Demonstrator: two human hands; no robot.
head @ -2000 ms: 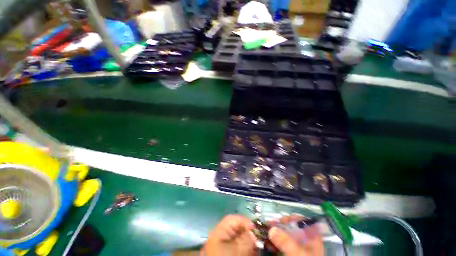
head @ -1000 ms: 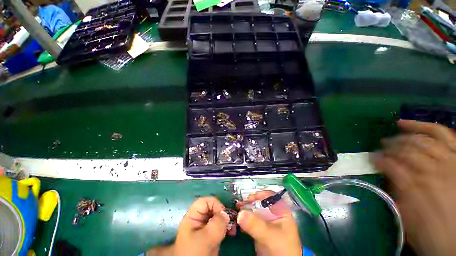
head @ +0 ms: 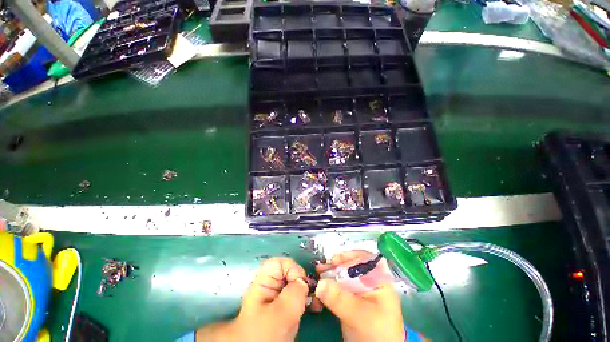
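Observation:
My left hand (head: 273, 294) and my right hand (head: 361, 300) meet at the bottom centre, fingertips together around a small wired assembly (head: 311, 286), mostly hidden by the fingers. My right hand also holds the glue syringe (head: 342, 273), its barrel lying across the fingers. The green syringe adapter (head: 406, 261) is at its back end, with clear air hose (head: 498, 250) curving right. A black compartment tray (head: 348, 140) stands behind the hands, with small coppery assemblies in its nearer pockets.
A loose pile of assemblies (head: 115, 272) lies on the green bench at left, beside a yellow and blue fan (head: 30, 280). Another black tray (head: 580, 200) is at the right edge. Another tray (head: 130, 37) lies back left. Stray parts lie on the pale strip (head: 120, 219).
The other hand at the right has gone, and a black tray now stands at the right edge. The view has tilted down since the earliest frame. My hands stay together around the small assembly.

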